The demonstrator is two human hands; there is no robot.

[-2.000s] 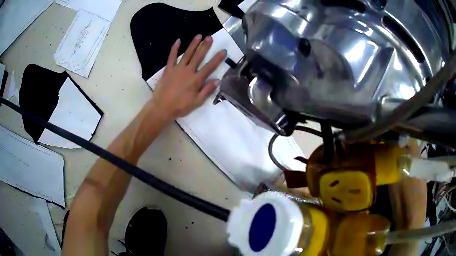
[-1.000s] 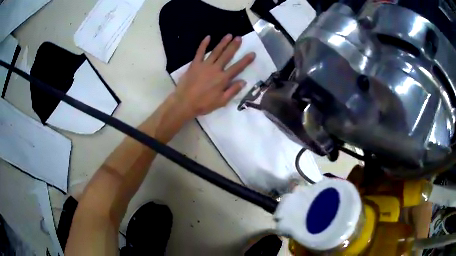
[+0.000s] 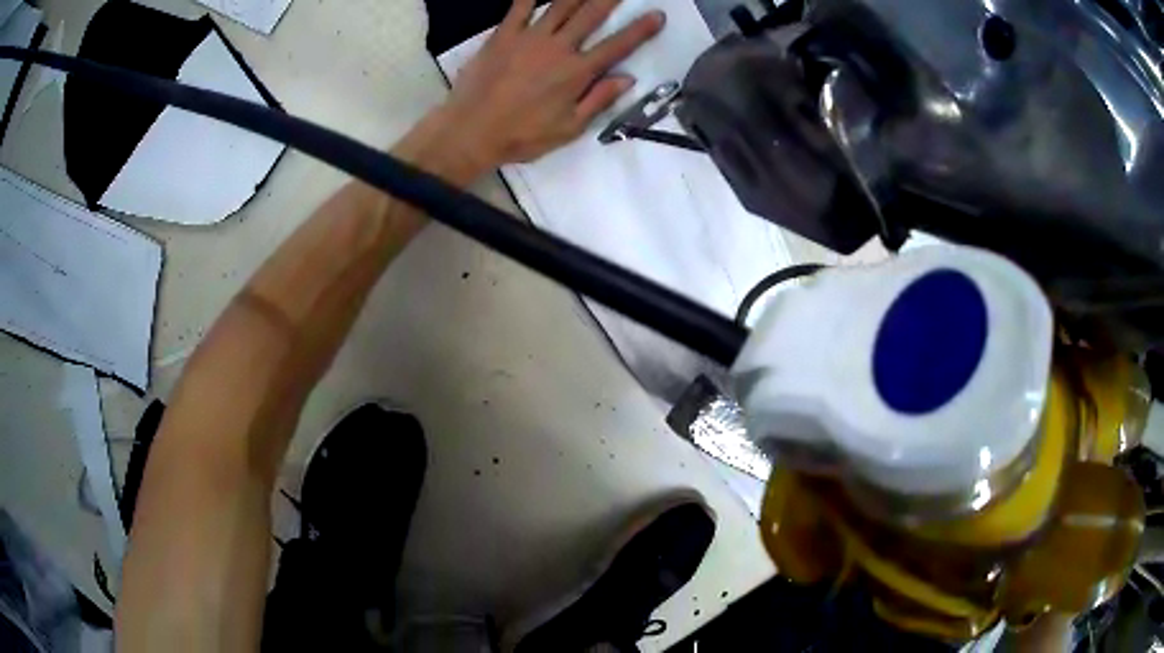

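Observation:
My left hand (image 3: 543,83) lies flat, fingers spread, on a white paper pattern (image 3: 638,217) over black fabric (image 3: 462,18). Its fingertips reach the top edge of the picture. The silver-and-black cutting machine (image 3: 919,115) stands to the right of the hand, its front metal part (image 3: 645,112) close to the fingers over the paper. My right hand is hidden behind the machine and the hanging plug; only a bit of skin shows at the bottom right. A silver-wrapped bar (image 3: 721,427) lies on the lower end of the pattern, partly hidden.
A white-capped yellow plug (image 3: 894,370) hangs near the camera, with a black cable (image 3: 383,172) crossing to the left. Cut pieces (image 3: 192,140) with paper and another pattern piece (image 3: 77,281) lie left. Black shoes (image 3: 364,472) stand on the cream surface below.
The view has shifted, so the hand, pattern and machine sit higher in the picture. The white-capped plug has swung up and right. The wrapped bar and second shoe show more. The left hand stays spread on the paper.

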